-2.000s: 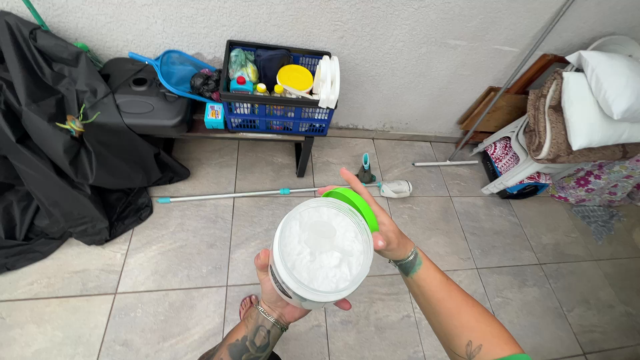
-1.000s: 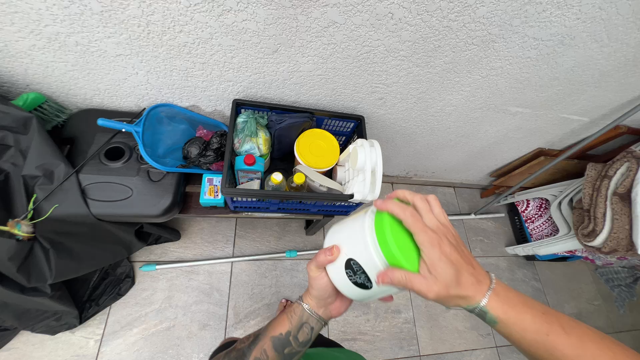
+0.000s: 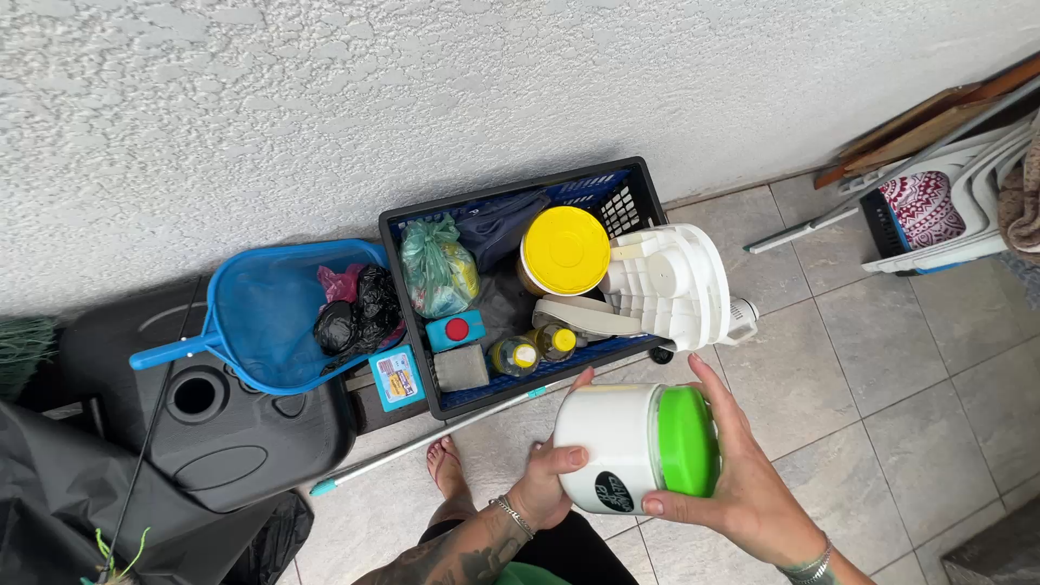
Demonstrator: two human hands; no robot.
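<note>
My left hand (image 3: 552, 479) grips the base end of a white plastic jar (image 3: 605, 439), which is tilted onto its side. Around its green screw lid (image 3: 686, 443) the fingers and thumb of my right hand (image 3: 727, 463) are closed, with the lid on the jar's mouth. Just beyond the jar stands a blue and black plastic crate (image 3: 520, 195). In it are a tub with a yellow lid (image 3: 566, 250), bottles with yellow caps (image 3: 556, 342), a knotted green plastic bag (image 3: 435, 268) and a white plastic rack (image 3: 674, 280).
A blue pool skimmer net (image 3: 268, 301) holding plastic bags lies over a black plastic tank (image 3: 244, 447), left of the crate. A pole (image 3: 439, 435) lies on the tiled floor (image 3: 902, 390). Stacked white plastic chairs (image 3: 967, 211) are at the right, below the textured wall (image 3: 487, 89).
The green lid was held off the open jar, showing white contents; now it is on the jar's mouth. The jar has been tipped onto its side. The view has moved closer to the crate.
</note>
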